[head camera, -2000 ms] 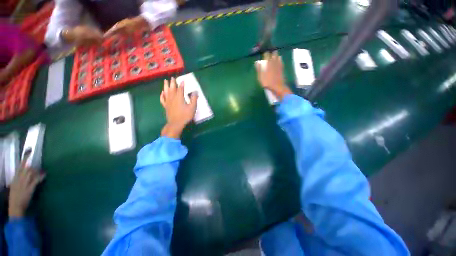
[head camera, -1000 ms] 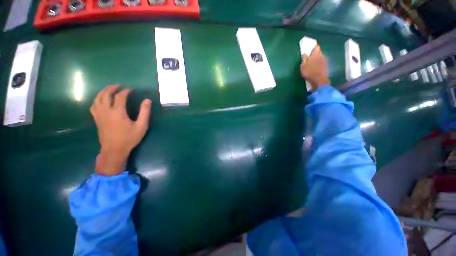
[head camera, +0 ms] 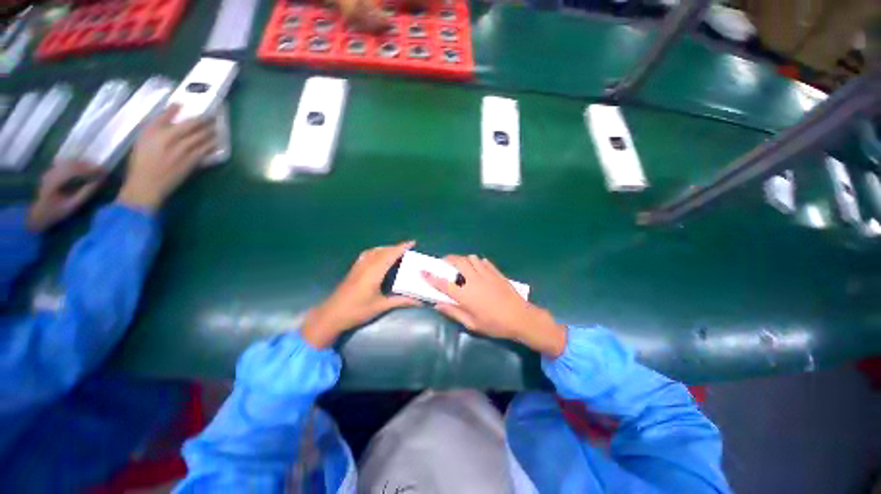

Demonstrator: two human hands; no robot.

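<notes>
A long white box [head camera: 415,274] with a small dark watch picture lies crosswise over the green belt [head camera: 406,212], close in front of me. My left hand [head camera: 363,289] is at its left end, with thumb and fingers around that end. My right hand [head camera: 491,301] lies over its middle and right part, fingers on the top face; the right tip of the box shows beyond the hand. The fingers cover much of the box, and its underside is hidden.
Several white boxes lie farther up the belt, one at the centre [head camera: 500,159]. A red tray [head camera: 367,60] and another worker's hand are at the back. A neighbour's hands [head camera: 172,159] touch boxes at left. A grey post [head camera: 763,154] crosses at right.
My hands have come together near the belt's front edge, now holding a box crosswise. Before, my left hand was empty and my right held a box farther right. The view has shifted.
</notes>
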